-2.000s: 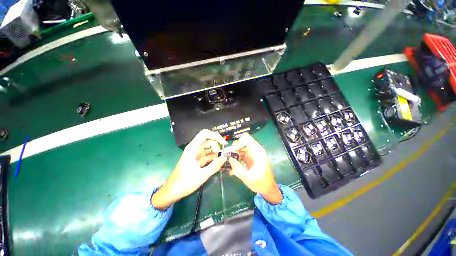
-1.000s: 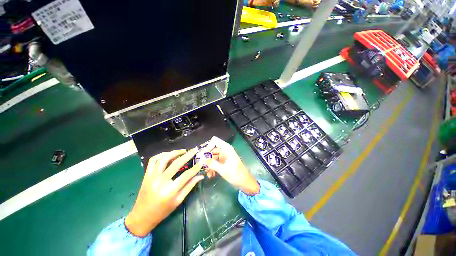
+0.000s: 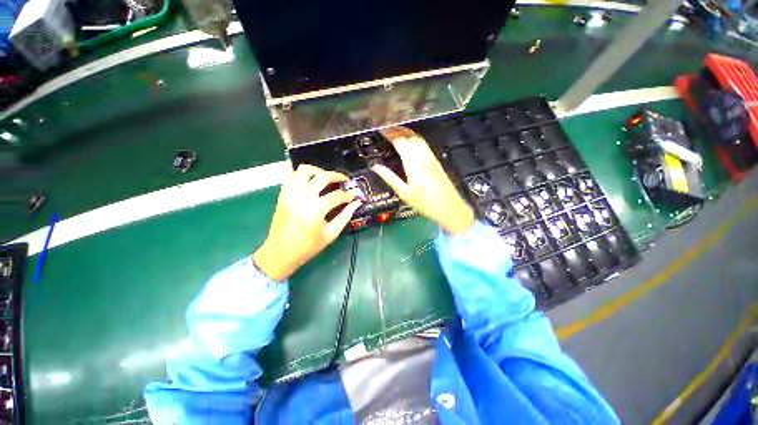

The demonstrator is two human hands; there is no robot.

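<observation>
The black test fixture (image 3: 307, 154) lies on the green mat, with a red light on its front edge. My left hand (image 3: 311, 212) holds a small silver and black module (image 3: 357, 188) in its fingertips over the front part of the fixture. My right hand (image 3: 422, 176) is bare and reaches over the fixture, its fingertips by the raised socket (image 3: 368, 148) under the clear cover. Whether it holds anything cannot be told. The black blister tray (image 3: 558, 256) right of the fixture is partly filled with modules.
A large black housing (image 3: 374, 41) with a clear cover (image 3: 382, 106) stands above the fixture. A loose module (image 3: 184, 160) and a blue stick (image 3: 47, 247) lie at left, near another tray (image 3: 12, 332). A black device with a yellow label (image 3: 675, 170) stands right. Cables (image 3: 346, 290) run towards me.
My hands have moved apart and forward over the fixture. The module is now in my left fingertips and my right hand has gone to the socket. The camera view has shifted.
</observation>
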